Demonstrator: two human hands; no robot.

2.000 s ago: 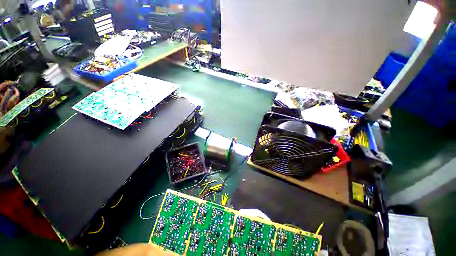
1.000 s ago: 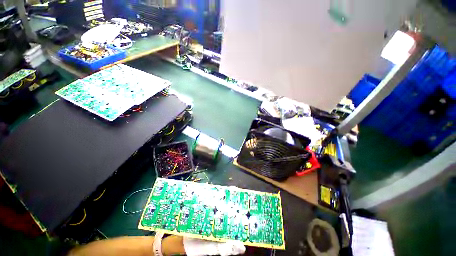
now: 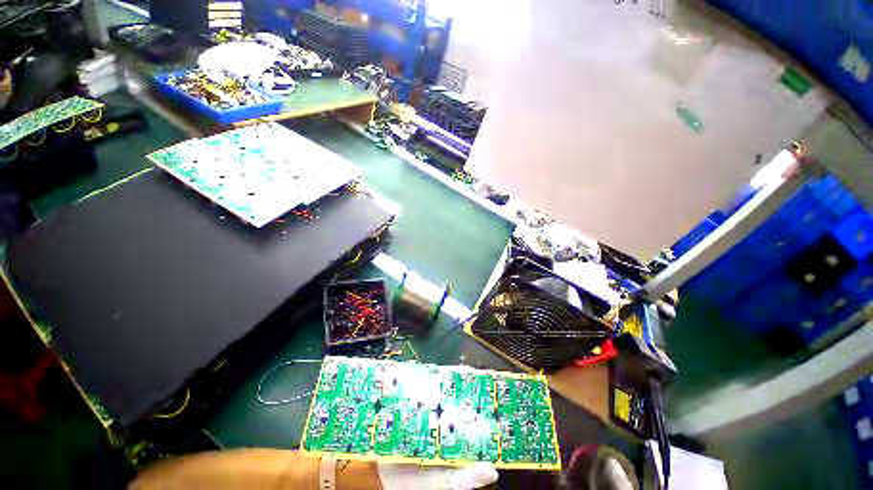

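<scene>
A green PCB panel point(image 3: 431, 412) with yellowish edges lies tilted toward me at the bottom centre, its face bright with glare. My left hand point(image 3: 436, 476), in a white glove, is at its near edge, partly hidden below it, and holds it there. The bare forearm, with a pale band at the wrist, comes in from the lower left. I cannot make out my right hand; a blurred round dark and pale shape point(image 3: 603, 471) is cut off by the bottom edge.
A black sheet point(image 3: 191, 287) covers stacked panels at left, with pale green boards point(image 3: 254, 172) on it. A black wire box point(image 3: 357, 311) and a solder reel point(image 3: 418, 297) stand behind the panel. A fan point(image 3: 541, 316) and a red tray point(image 3: 595, 353) are at right.
Two seconds ago the panel was lower and partly cut off; it now shows whole with the gloved left hand beneath its near edge. Since one second ago the view has shifted and tilted slightly.
</scene>
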